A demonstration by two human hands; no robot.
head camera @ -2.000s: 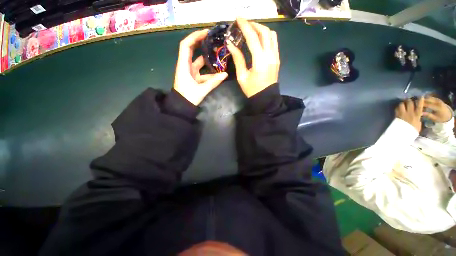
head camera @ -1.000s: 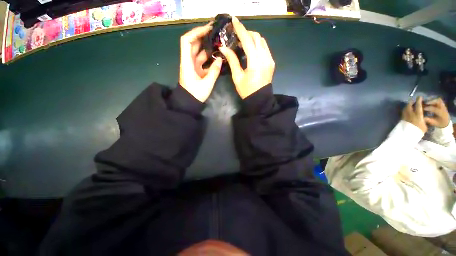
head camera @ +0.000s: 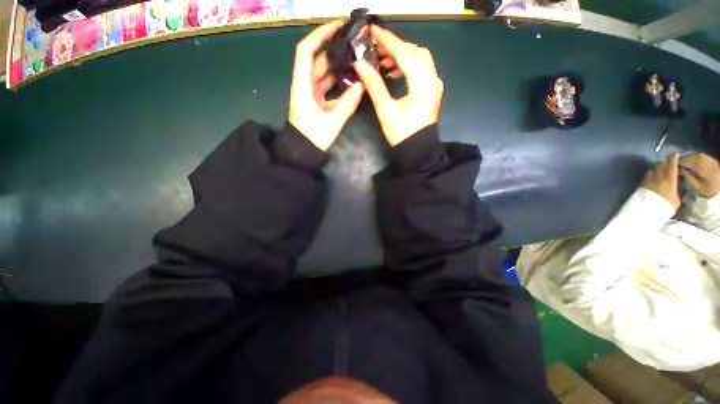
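Note:
A black camera housing [head camera: 343,52] is held up between my two hands near the bench's back edge. A small shiny silvery-dark circuit board [head camera: 364,47] shows at the housing's right side. My left hand [head camera: 320,91] grips the housing from the left. My right hand [head camera: 403,83] holds the board against the housing, with the thumb on its lower part. A small bit of wire shows between my thumbs. The fingers hide much of the parts, so how far the board sits in the housing cannot be told.
A partly assembled module [head camera: 563,101] with orange-red wires lies right on the green bench mat [head camera: 197,142]. More modules [head camera: 661,93] and a dark stick-like tool [head camera: 662,140] lie further right. A person in a white sleeve [head camera: 624,241] works there. A shelf with patterned covering runs along the back.
The red and blue wires seen between my hands are now mostly hidden. The board has turned and sits closer against the housing. The view has shifted slightly, and both hands still hold the parts.

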